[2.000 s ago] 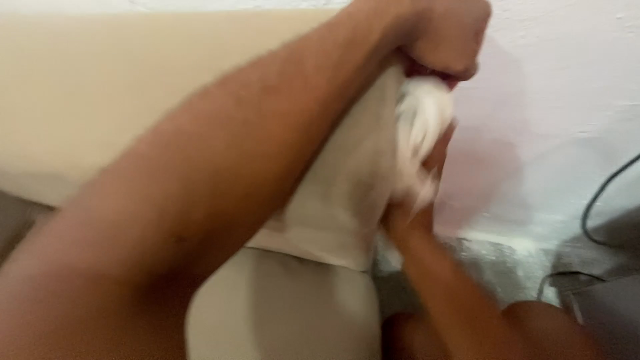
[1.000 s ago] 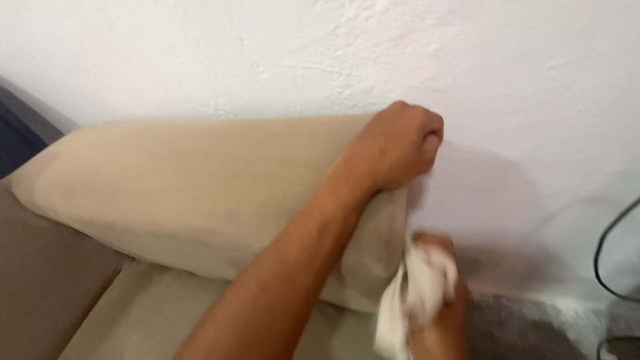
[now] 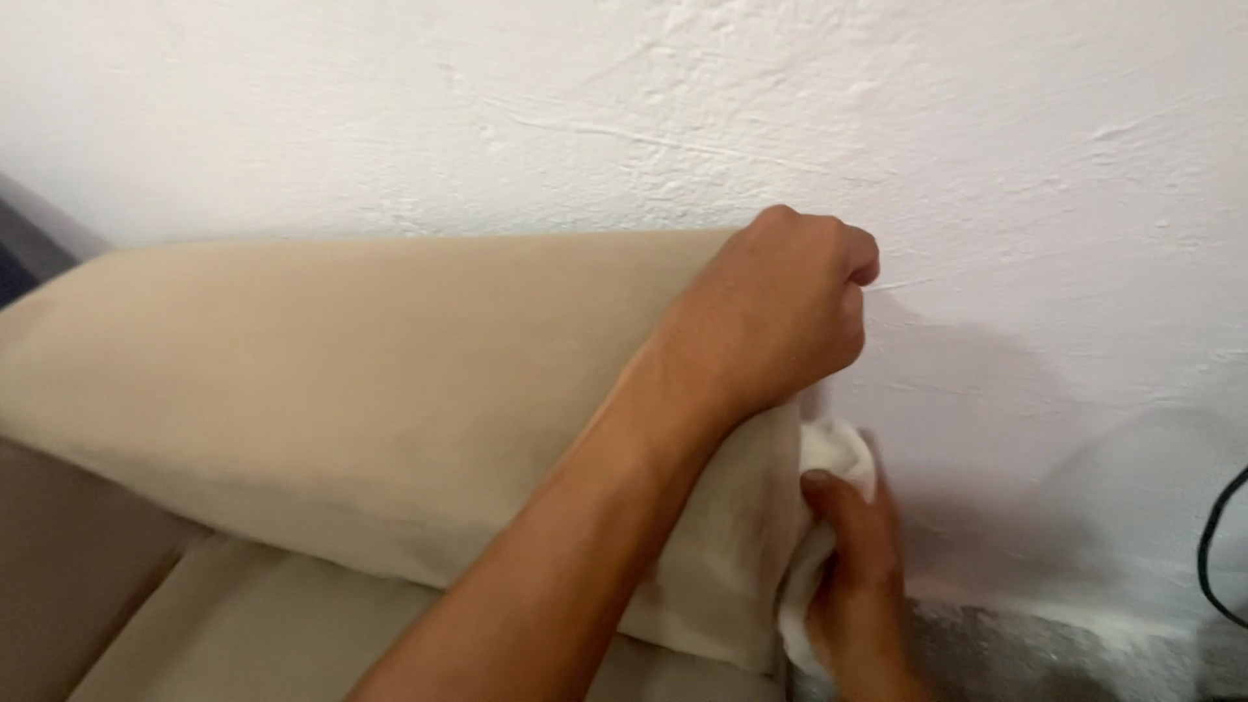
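My left hand (image 3: 790, 292) is closed over the upper right corner of a long beige sofa back cushion (image 3: 370, 361), its forearm lying across the cushion's front. Below it, at the cushion's right end, my right hand (image 3: 858, 556) holds a bunched white cloth (image 3: 834, 453) between thumb and fingers. The cloth touches or nearly touches the cushion's side, and part of it hangs down beside the palm. My left fingertips are hidden behind the corner.
A rough white wall (image 3: 585, 117) rises right behind the cushion. Brownish seat cushions (image 3: 263, 604) lie below it. At the far right a black cable (image 3: 1209, 546) hangs in a curve, and a grey, worn surface (image 3: 1053, 653) shows at the lower right.
My right hand has moved up along the cushion's end with the white cloth since one second ago. My left hand stays at the corner. The view has shifted since the oldest frame.
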